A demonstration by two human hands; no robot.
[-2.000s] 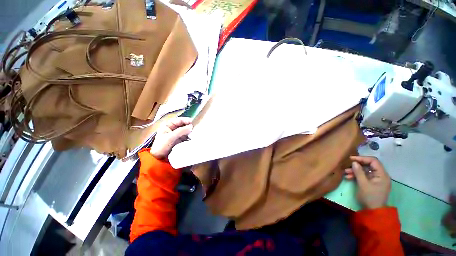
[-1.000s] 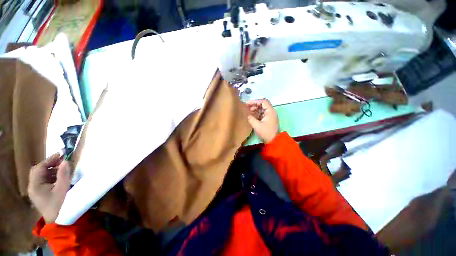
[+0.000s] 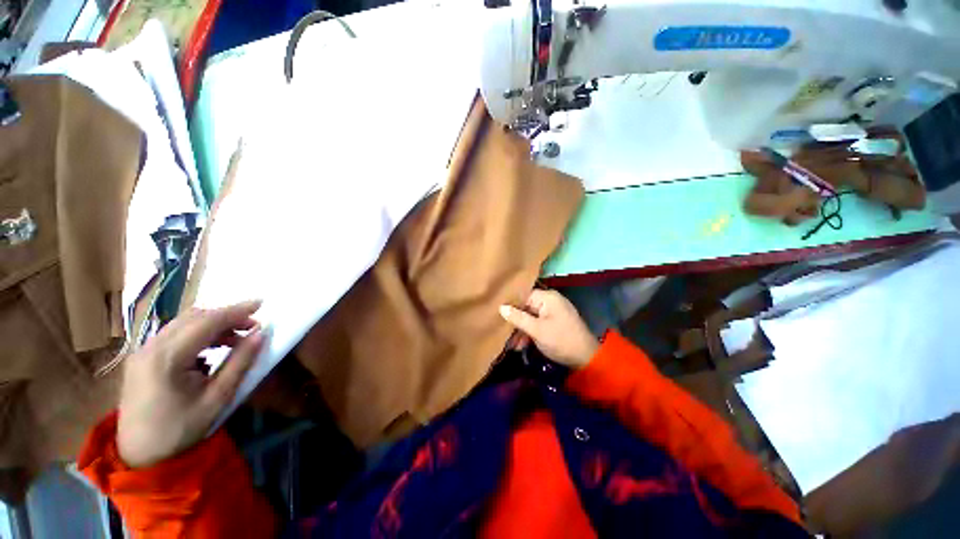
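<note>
A brown panel (image 3: 453, 284) hangs in folds over the table's front edge, its upper end close to the presser foot (image 3: 542, 118). A large white sheet (image 3: 326, 200) lies on the table left of and partly over it. My right hand (image 3: 553, 324) pinches the brown panel's lower right edge between thumb and fingers. My left hand (image 3: 190, 379) is over the white sheet's lower left edge, thumb and fingers apart; whether it touches the sheet is unclear.
The sewing machine (image 3: 621, 53) stands at the back. Snips (image 3: 805, 174) lie by brown scraps (image 3: 879, 181) on the right. White sheets (image 3: 853, 358) are stacked lower right. A brown bag (image 3: 37, 232) with a metal clasp lies at left.
The view has turned right toward the machine. My right hand has moved down along the brown panel's edge, away from the needle area. My left hand's fingers have opened from the sheet's edge.
</note>
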